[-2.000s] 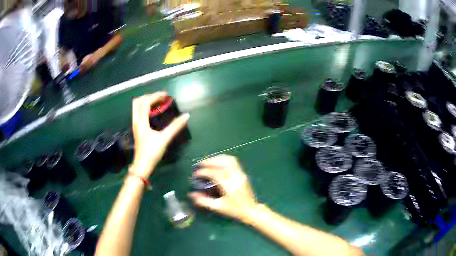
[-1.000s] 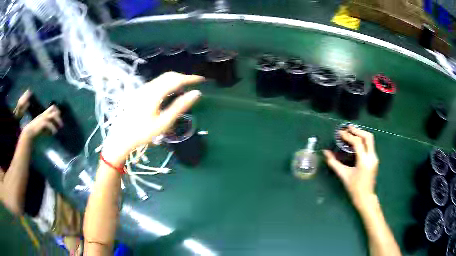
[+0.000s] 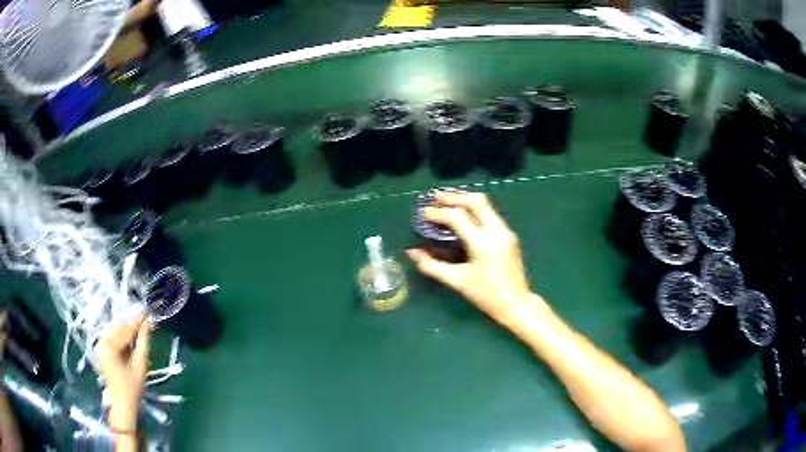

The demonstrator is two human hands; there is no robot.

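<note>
My right hand (image 3: 482,256) has its thumb and fingers around an upright black LED unit (image 3: 437,214) with an unlit silver-grey top. My left hand (image 3: 125,353) is at the lower left among the white USB cables (image 3: 75,256), its fingertips close together beside the round top of another LED unit (image 3: 168,293). Whether it pinches a cable is too blurred to tell. A small white plug shows at that unit's right side. A small clear bottle (image 3: 383,284) with a white stem stands left of my right hand.
Black units (image 3: 451,141) stand in a row along the far side. Grouped units (image 3: 685,300) stand at the right beside a large dark mass (image 3: 751,221). A pale raised edge (image 3: 353,42) bounds the green worktop. A white fan (image 3: 60,40) is at the upper left.
My left hand has moved down and back among the cables. My right hand stays around its unit. The red-lit top seen earlier now shows unlit. The view has swung to the right.
</note>
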